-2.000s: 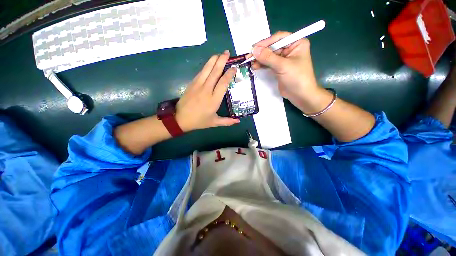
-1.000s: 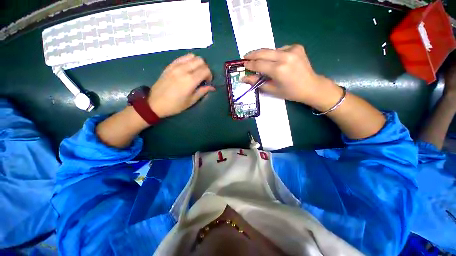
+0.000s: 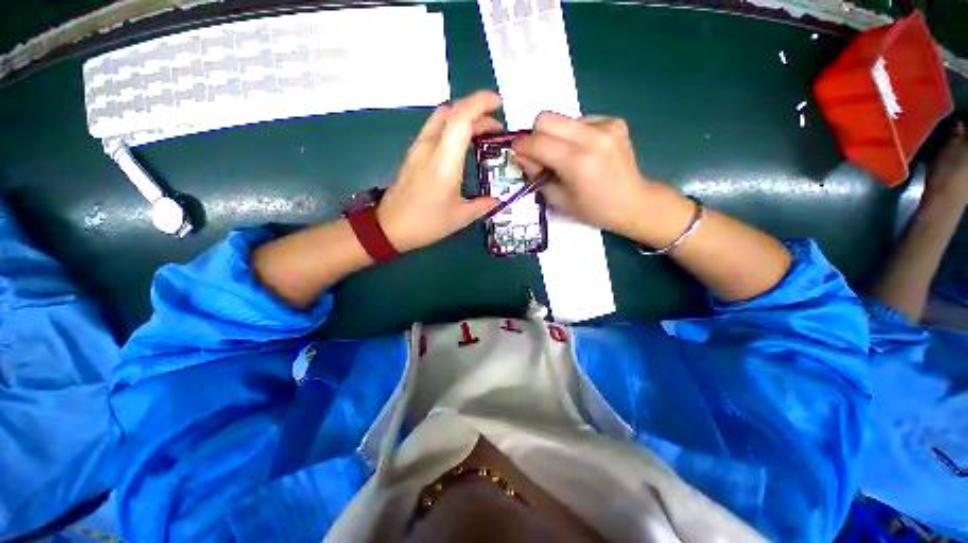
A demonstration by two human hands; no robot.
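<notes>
The open phone unit (image 3: 516, 225) lies upright on the table, with a dark red rim and green and silver-white inside. My left hand (image 3: 430, 191) is at its left edge, thumb on the lower left side and fingers at the top left corner. My right hand (image 3: 589, 175) is over its upper right part and holds the dark tweezers (image 3: 517, 198), which slant down left across the unit. The tip is near my left thumb. My right fingertips hide the unit's upper part; I cannot tell if they hold a small piece. The narrow sticker strip (image 3: 576, 278) runs partly under my right hand.
The wide sticker sheet (image 3: 265, 74) lies at upper left, with a white rod with a round end (image 3: 167, 215) below it. The red bin (image 3: 886, 95) stands at upper right, with small white scraps (image 3: 801, 112) beside it. Blue-sleeved people sit at both sides.
My left hand has come back from the left to the unit's edge. My right hand stays over the unit; its tweezers pointed up right earlier and now slant down left.
</notes>
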